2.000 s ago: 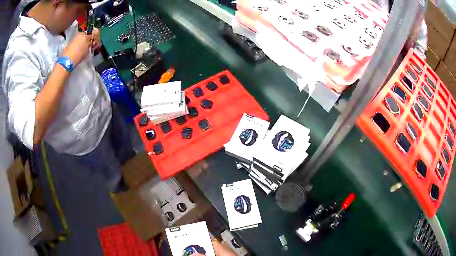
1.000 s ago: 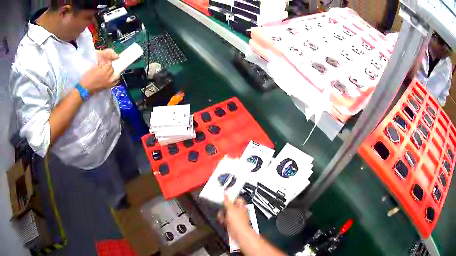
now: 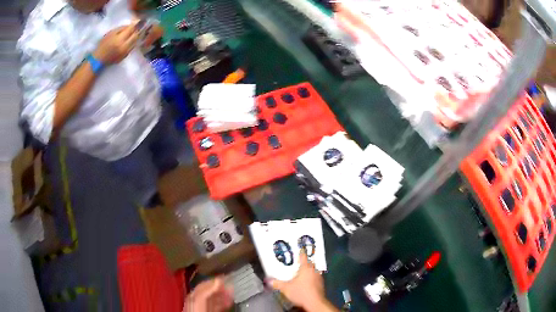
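Observation:
My right hand is at the lower centre, its fingers on a pair of overlapping white gift boxes with watch pictures, at the bench's near edge. The thumb is at the lower edge and a finger lies on the lid. My left hand is blurred and cut off by the bottom edge; no item shows in it and its fingers are unclear. Stacks of white gift boxes stand just beyond, with dark edges showing below the lids.
A red pocket tray with dark pieces bears white boxes. An open carton is below the bench edge. A metal post, film-covered trays, a tilted red tray and a red-tipped tool are right. A person stands left.
My right hand has moved down from the stacks to the boxes at the near edge. My left hand has come into view. The person at left no longer holds up a white box.

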